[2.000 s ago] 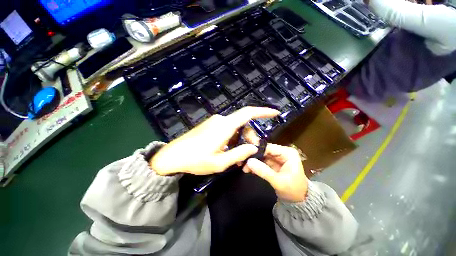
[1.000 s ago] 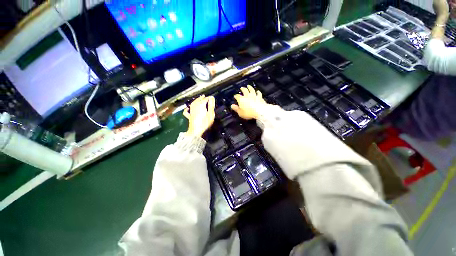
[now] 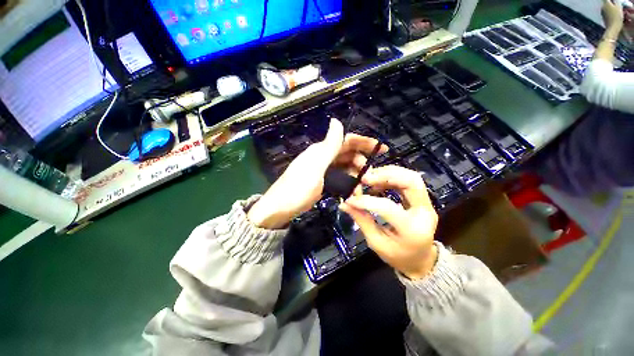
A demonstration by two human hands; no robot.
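Note:
A thin black part (image 3: 368,161), seen nearly edge-on, is between my hands above the tray. My left hand (image 3: 306,174) holds it from the left, palm towards it, with the thumb pointing up. My right hand (image 3: 397,214) pinches its near end between thumb and fingers. What lies inside my left palm is dark and hard to make out. The black pocket tray (image 3: 480,149) lies on the bench under my hands, with dark parts in its rows of pockets. My hands hide its middle left part.
A ledge behind the tray holds a white-orange flashlight (image 3: 288,79), a smartphone (image 3: 233,108) and a blue mouse (image 3: 152,144) on a white box (image 3: 139,177). An open brown carton (image 3: 497,236) and red stool (image 3: 556,221) are at right. Another person's arm (image 3: 605,76) is near a pale tray (image 3: 532,52).
My hands have come back from the far left part of the tray towards me, and now hold a thin black part between them. The view has shifted slightly.

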